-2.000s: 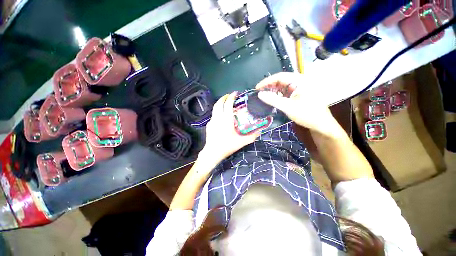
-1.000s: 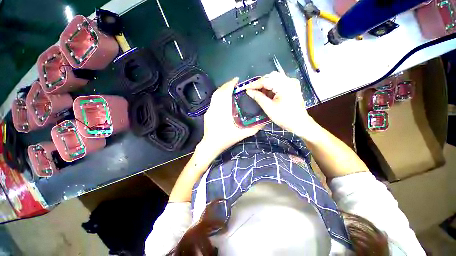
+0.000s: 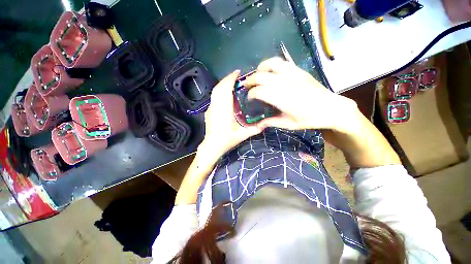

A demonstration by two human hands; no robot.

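Observation:
A pink housing is between my two hands at the bench's front edge, with its open end up. A green-white rim shows inside it, and a dark part covers most of its opening. My left hand is closed around the housing's left side. My right hand lies over its top and right side, fingers bent onto the dark part. The fingertips and the housing's right side are partly hidden by my right hand.
Several pink housings stand at the left. Loose black frames lie left of my hands. A grey box is at the back. A blue screwdriver and yellow-handled tool are at upper right. A cardboard box holds pink units, lower right.
The view has shifted, so the bench items sit higher in the picture. The dark part now lies flatter inside the housing's opening. My right hand has moved from its edge to spread over the housing.

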